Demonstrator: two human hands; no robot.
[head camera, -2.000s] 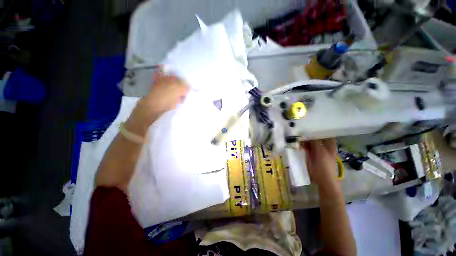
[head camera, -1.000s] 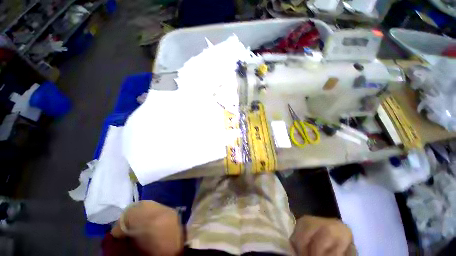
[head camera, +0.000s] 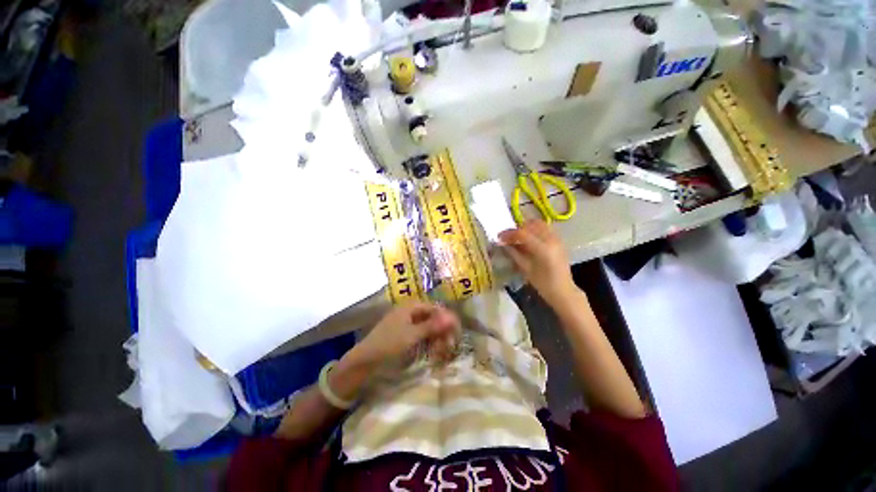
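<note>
A large white cut panel lies left of the needle area, with a short slit line near its right side. The sewing machine stands behind the metal plate between yellow "PIT" tapes. A stack of small white pieces lies right of the tapes. My right hand has its fingertips on the stack's lower edge; whether it grips a piece is unclear. My left hand is above my lap at the table's front edge, fingers bunched and blurred; I cannot tell whether it holds anything.
Yellow-handled scissors lie right of the stack, with small tools and an open tray beyond. White fabric is heaped behind the panel. A thread cone stands on the machine. Another white panel is at the lower right.
Both hands have come up from the lap area at the bottom of the picture. My right hand has reached the small white stack; my left is near the table edge. The view has shifted.
</note>
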